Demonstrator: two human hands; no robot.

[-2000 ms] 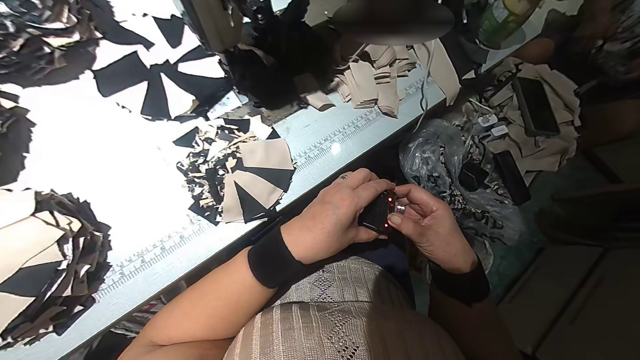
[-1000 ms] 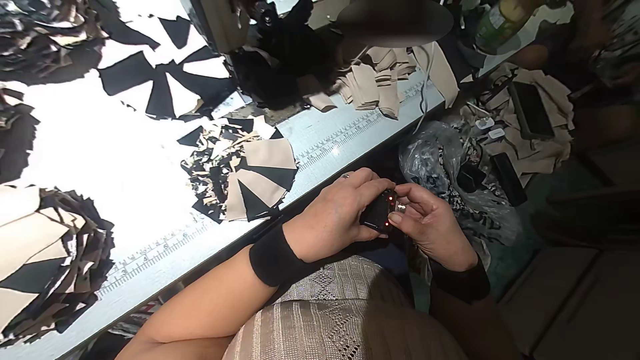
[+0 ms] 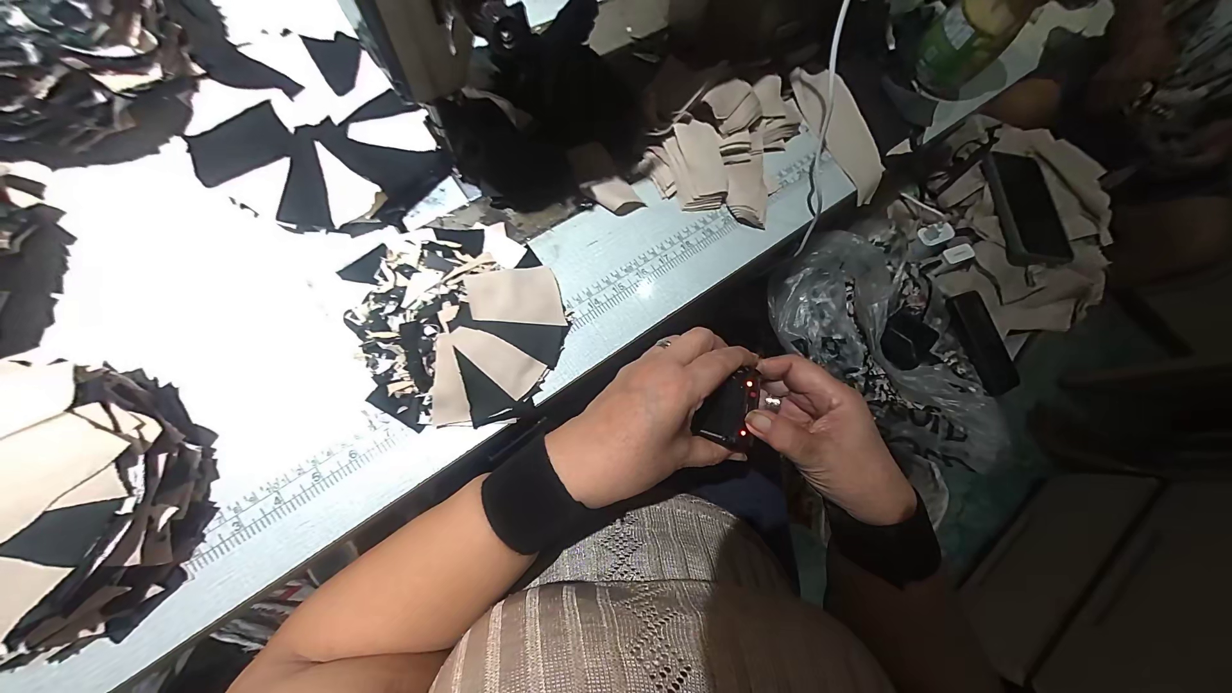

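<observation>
My left hand (image 3: 650, 414) grips a small black electronic device (image 3: 724, 414) with red lights, above my lap and just off the table edge. My right hand (image 3: 828, 428) pinches the right side of the same device between thumb and fingers; a small shiny part shows by the fingertips. Both wrists wear black bands. On the table, left of my hands, lies a round stack of beige and black fabric pieces (image 3: 500, 332). Most of the device is covered by my fingers.
A white table (image 3: 385, 472) with a printed ruler edge bears more fabric stacks (image 3: 125, 510), beige strips (image 3: 712, 159) and a dark machine (image 3: 539, 96). To the right are a clear plastic bag (image 3: 837, 298), a smartphone (image 3: 1028, 207) on beige cloth and a white cable (image 3: 830, 106).
</observation>
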